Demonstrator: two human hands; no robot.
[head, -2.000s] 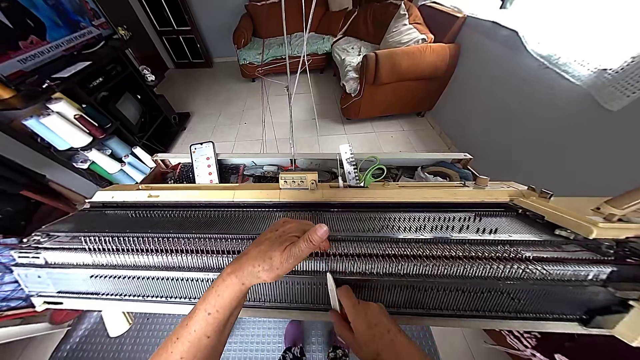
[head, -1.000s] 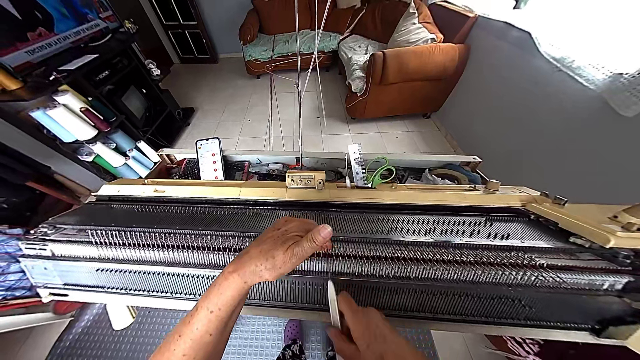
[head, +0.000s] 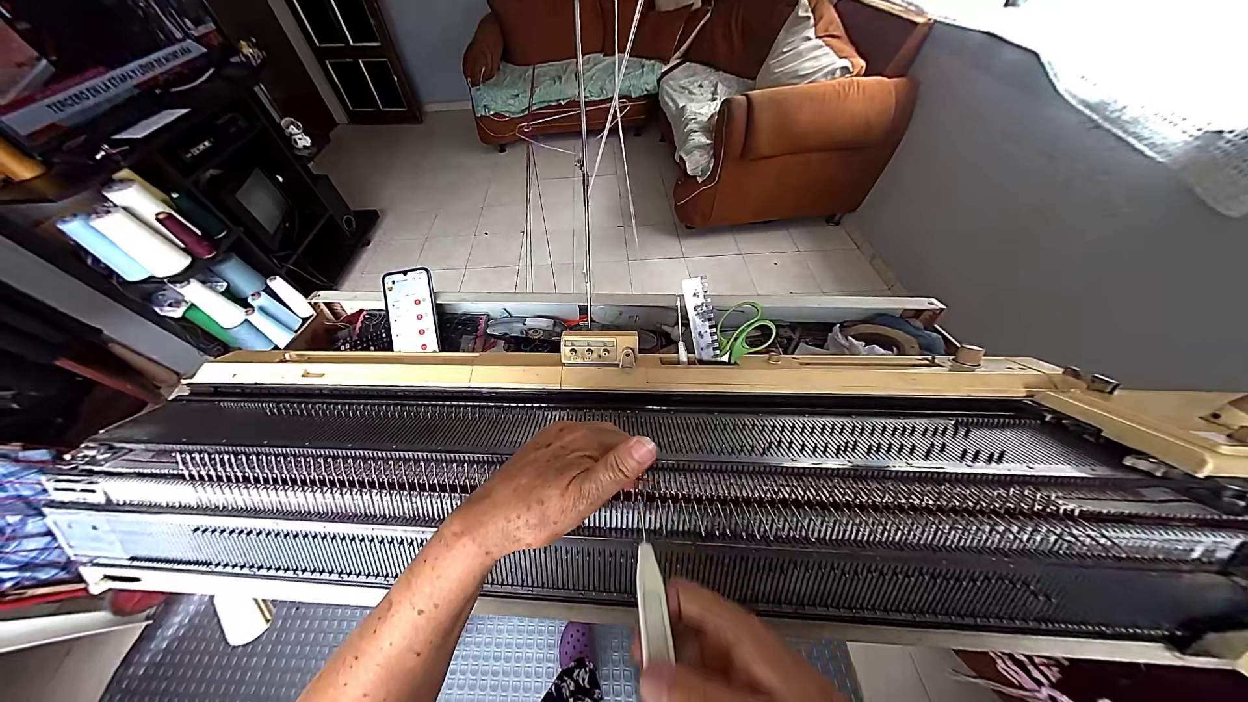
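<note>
A knitting machine with two needle beds [head: 838,439] spans the view. My left hand [head: 565,483] lies over the middle of the beds, palm down, its thumb pointing right; whether its hidden fingers hold anything cannot be seen. Low at the centre, my right hand [head: 726,648] grips a pale-handled latch tool [head: 653,604], whose thin metal tip points away from me at the needles of the front bed [head: 829,580], just right of and below my left hand. Dark red knitting shows in the gap between the beds.
Behind the beds, a tray holds a phone [head: 410,310], green-handled scissors [head: 746,331] and a white ruler-like strip [head: 700,317]. Yarn strands [head: 583,175] hang above the tension unit [head: 599,348]. The carriage [head: 1150,429] sits far right; yarn cones [head: 141,242] stand left.
My right hand and the tool stay low at the centre, with only a small shift. My left hand keeps its place over the beds.
</note>
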